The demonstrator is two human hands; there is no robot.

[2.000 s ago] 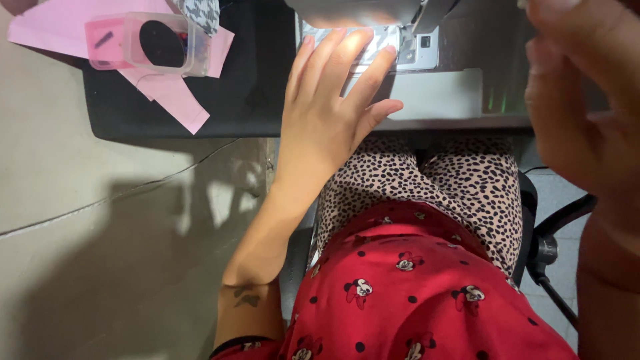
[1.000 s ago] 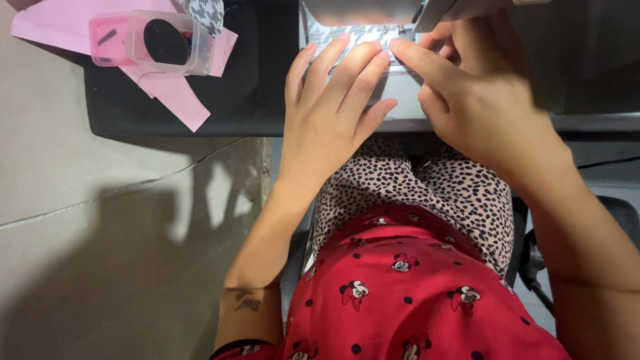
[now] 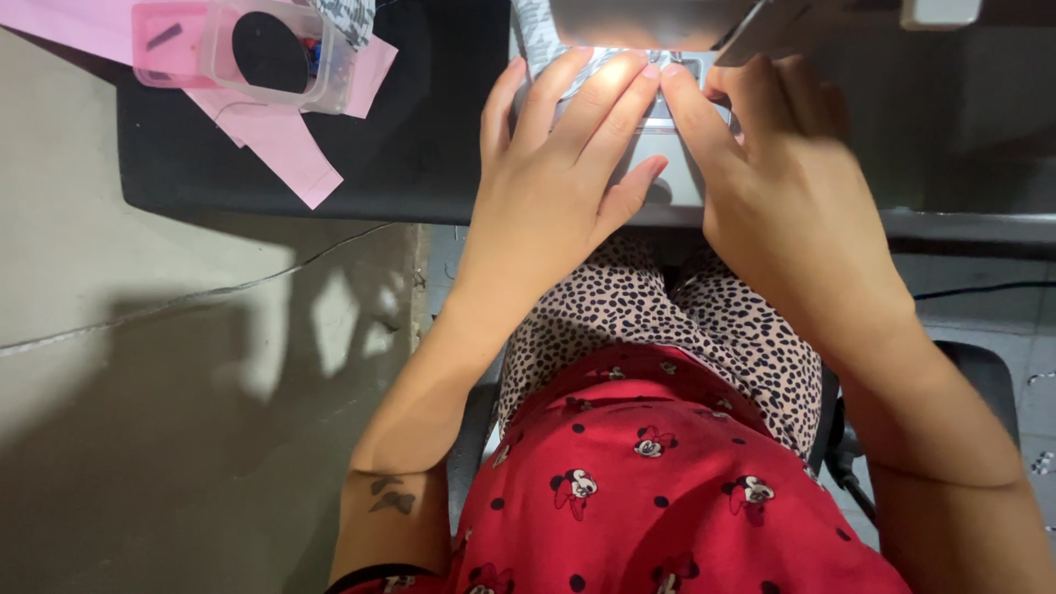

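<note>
Grey-and-white patterned fabric [image 3: 540, 37] lies on the bed of a sewing machine [image 3: 668, 161], under the lit machine head [image 3: 643, 21]. My left hand [image 3: 549, 181] rests flat with fingers spread, its fingertips on the fabric just left of the presser foot [image 3: 664, 58]. My right hand [image 3: 784, 157] is at the right side of the foot, index fingertip beside it, the other fingers curled; whether it pinches anything is hidden. The needle cannot be made out.
On the black table [image 3: 429, 157] to the left, pink paper pieces [image 3: 289, 157] lie under a pink container [image 3: 161, 41] and a clear plastic container [image 3: 334, 82] with small items. Another bit of patterned fabric [image 3: 355, 16] is by them. A chair [image 3: 978, 371] shows at lower right.
My right hand has come down from the upper right to the presser foot. My left hand stays on the fabric, which now shows further left beyond its fingers.
</note>
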